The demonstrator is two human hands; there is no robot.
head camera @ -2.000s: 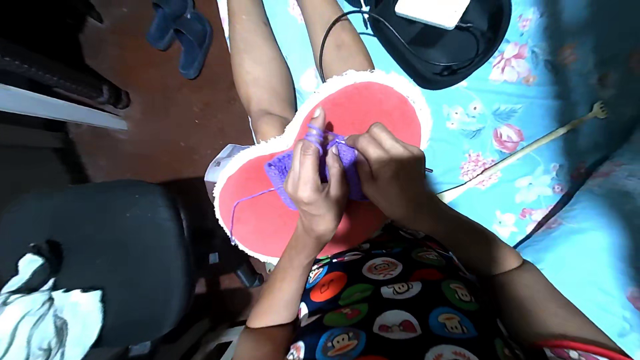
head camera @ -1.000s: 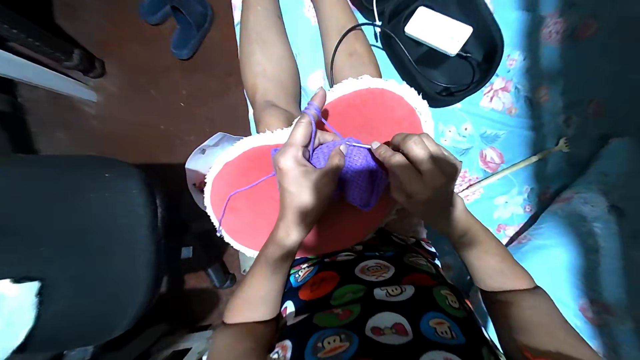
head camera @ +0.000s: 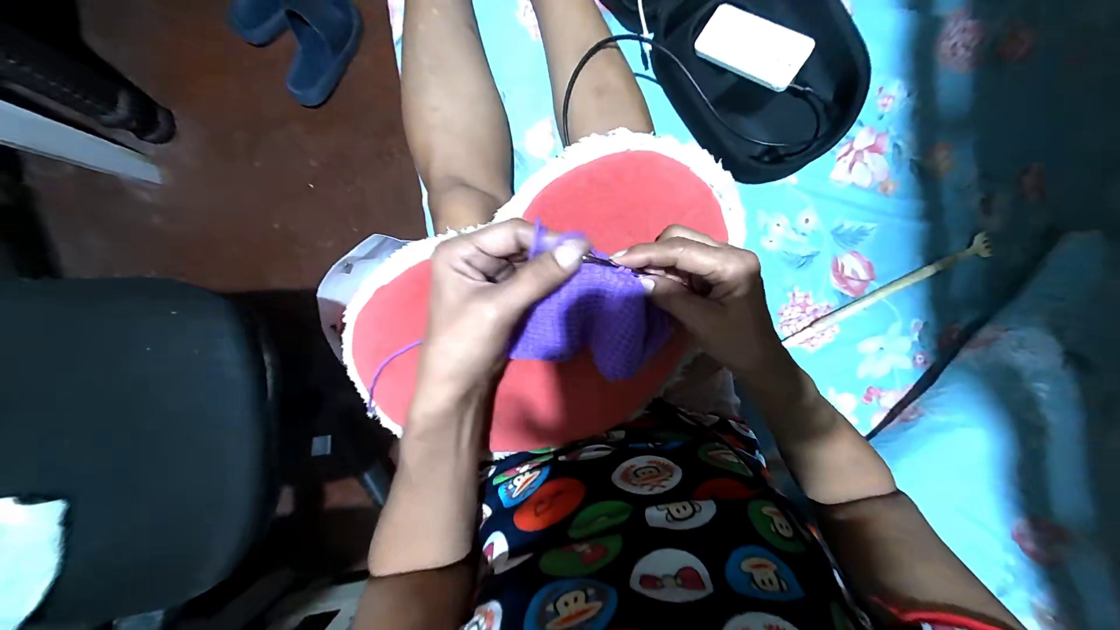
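A piece of purple crochet work [head camera: 573, 315] hangs between both hands above a red cushion with a white fringe [head camera: 560, 411]. My left hand [head camera: 490, 293] pinches its upper left edge, with purple yarn looped at the fingers. A yarn strand [head camera: 394, 357] trails from behind this hand over the cushion's left side. My right hand [head camera: 704, 280] pinches the work's upper right edge and a thin, dark hook or needle [head camera: 602, 260], whose tip lies near my left thumb. Fingers hide most of the tool.
On the floral blue sheet [head camera: 884, 289] lie a black case [head camera: 761, 122], holding a white device [head camera: 754, 46] with cables, and a thin stick with a hand-shaped end [head camera: 884, 290]. A black chair [head camera: 131, 420] stands at left. Blue slippers [head camera: 319, 52] rest on the floor.
My left index finger, raised with yarn around it a second ago, is now bent down near the work. Both hands have come closer together than they were one second ago.
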